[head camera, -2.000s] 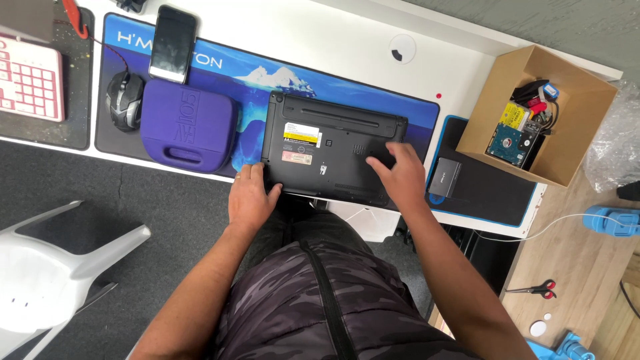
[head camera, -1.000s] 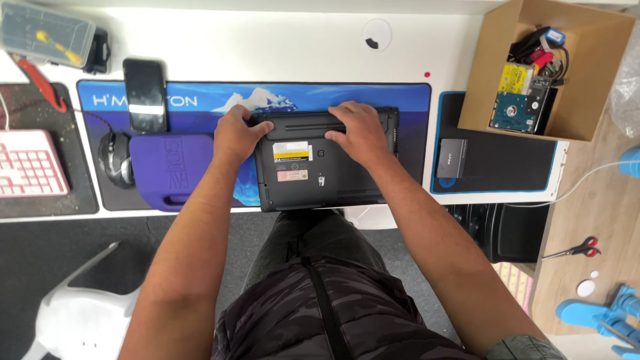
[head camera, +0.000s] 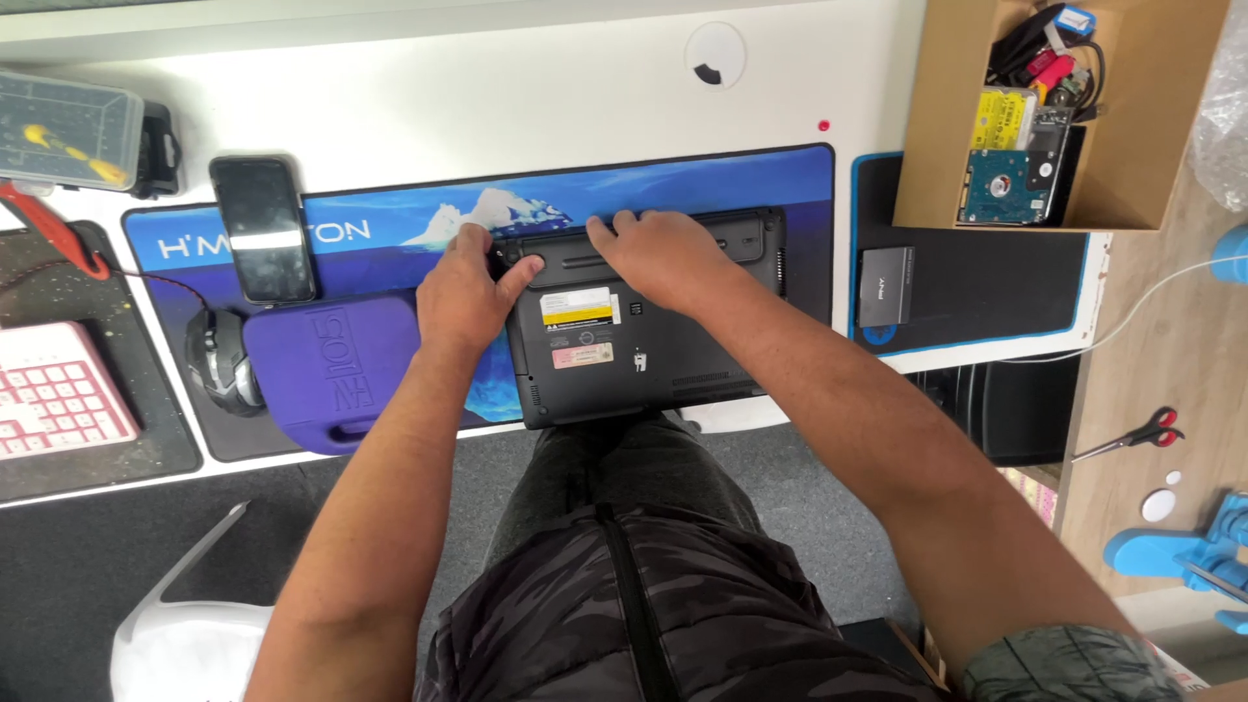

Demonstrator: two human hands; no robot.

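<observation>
A black laptop (head camera: 673, 341) lies bottom side up on a blue desk mat (head camera: 809, 195), its labels showing. My left hand (head camera: 473, 292) rests at the laptop's far left corner, with the thumb on the casing and the fingers at the edge. My right hand (head camera: 658, 255) lies over the long strip along the far edge, fingertips at that edge. Both hands touch the laptop; whether either grips it firmly I cannot tell. Just left of my left hand is a purple hard case (head camera: 331, 366).
Left of the laptop are a smartphone (head camera: 261, 229), a black mouse (head camera: 222, 361) and a pink-and-white keyboard (head camera: 63, 390). At right, a PNY drive (head camera: 884, 286) lies on a dark mat beside a cardboard box (head camera: 1136, 136) holding a hard drive (head camera: 1004, 185) and cables. Scissors (head camera: 1136, 434) lie farther right.
My left hand has moved from the laptop's near left corner to its far left corner. My right hand has moved from the right part of the base to the far edge.
</observation>
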